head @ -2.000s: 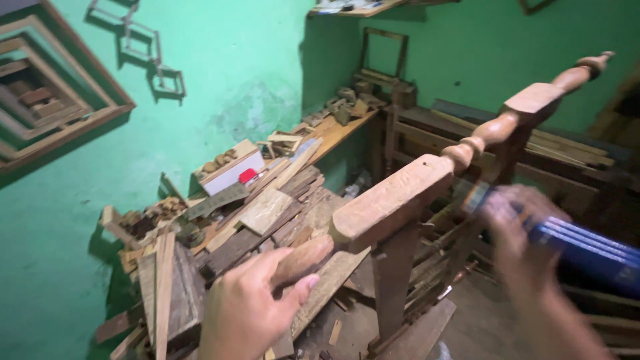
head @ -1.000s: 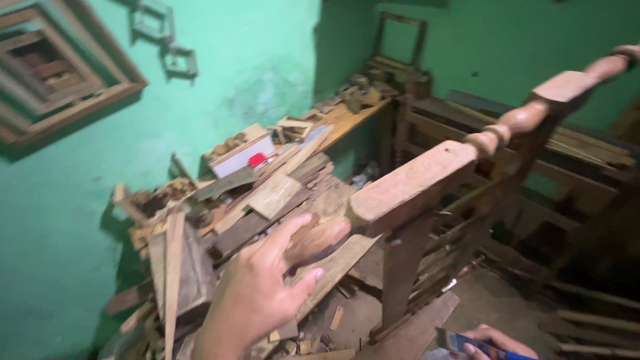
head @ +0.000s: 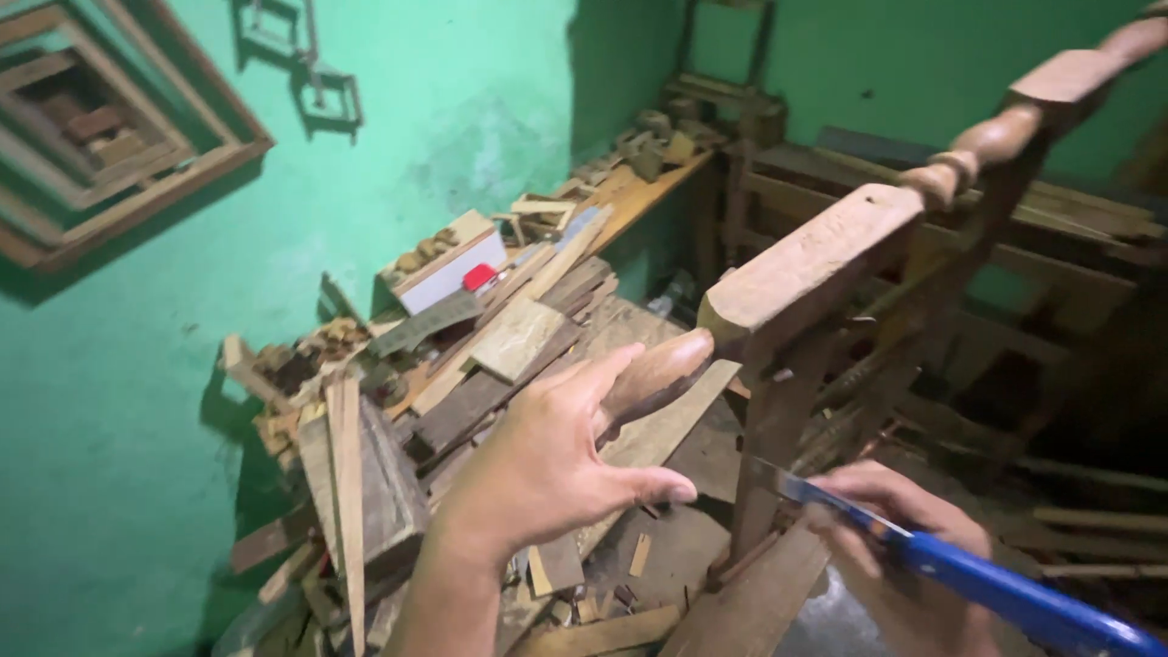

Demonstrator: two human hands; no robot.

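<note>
A turned wooden post (head: 817, 260) with square blocks and rounded beads runs from the centre to the upper right. My left hand (head: 557, 447) is at its rounded near end (head: 659, 370), index finger along the wood, thumb spread well apart below; the palm's contact is hidden. Lower right, my right hand (head: 899, 529) grips a blue-handled knife (head: 1013, 579), its metal blade pointing left, below the post and apart from its rounded end. Beneath the post stands a dark upright board (head: 771, 438), which the blade tip overlaps in view; whether they touch I cannot tell.
Offcuts and boards (head: 520, 342) are heaped along the green wall at left, around a white box (head: 456, 274) and a red object (head: 478, 277). Wooden frames (head: 155, 196) hang upper left. A wooden rack (head: 912, 205) stands behind the post. Wood scraps (head: 639, 554) lie below.
My right hand has dropped from beside the post's middle to below it with the blue-handled knife. My left hand, earlier around the post's near end, has its thumb and fingers spread.
</note>
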